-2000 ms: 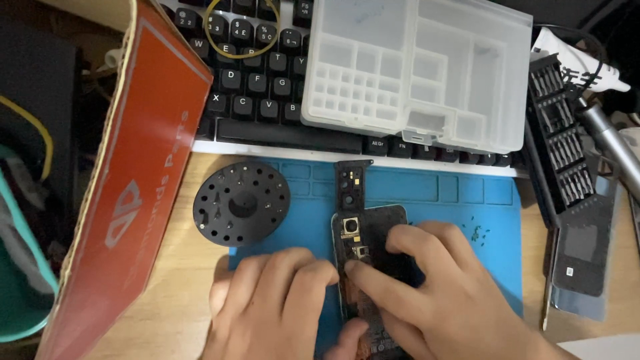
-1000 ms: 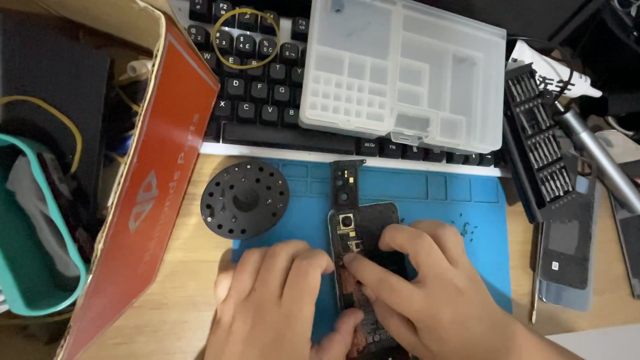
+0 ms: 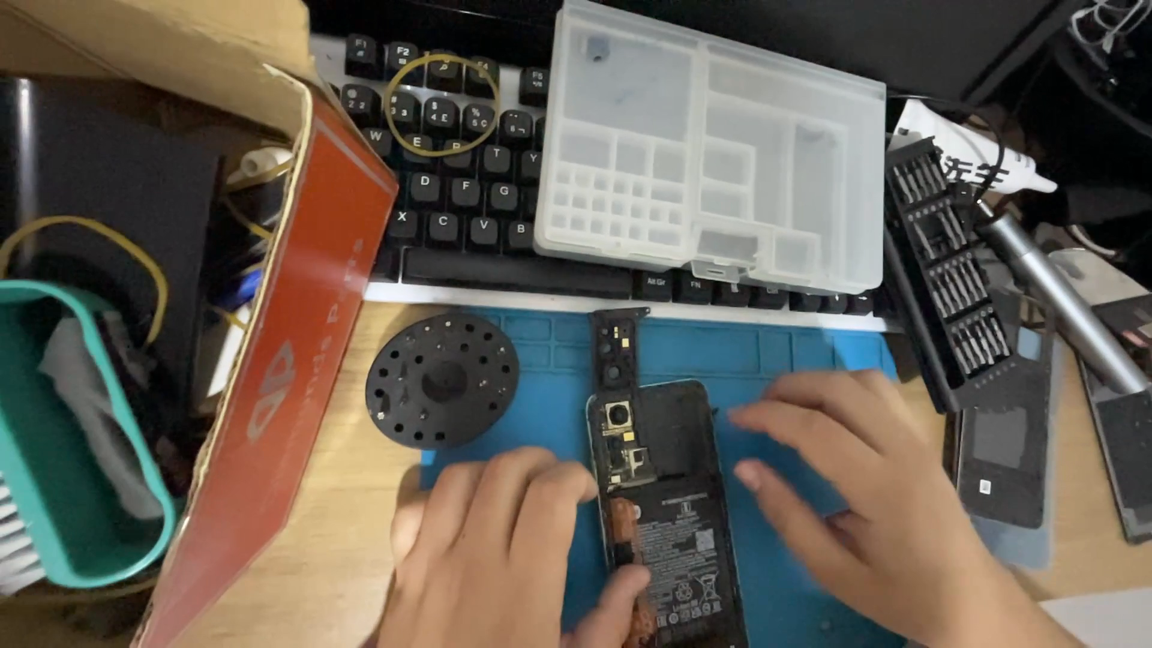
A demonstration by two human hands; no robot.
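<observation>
An opened smartphone (image 3: 670, 450) lies on a blue silicone repair mat (image 3: 765, 558), its battery (image 3: 688, 558) and camera module (image 3: 618, 415) exposed. My left hand (image 3: 504, 549) steadies the phone's left side, with the thumb on the lower edge by the orange flex cable (image 3: 623, 522). To the right of the phone hovers my right hand (image 3: 855, 504), fingers apart and holding nothing. A black camera cover bracket (image 3: 616, 349) lies at the phone's top end. Left of it is a round black screw holder (image 3: 442, 381) with small screws in some holes.
Behind the mat, a clear plastic compartment box (image 3: 711, 148) sits on a black keyboard (image 3: 463, 193). A screwdriver bit case (image 3: 949, 270), a silver electric screwdriver (image 3: 1062, 292) and a phone back panel (image 3: 1003, 432) are at right. An orange cardboard box (image 3: 279, 360) stands at left.
My right hand has moved off the phone to the right, and its fingers have spread. The battery and flex cable now show more fully. My left hand remains at the phone's left side.
</observation>
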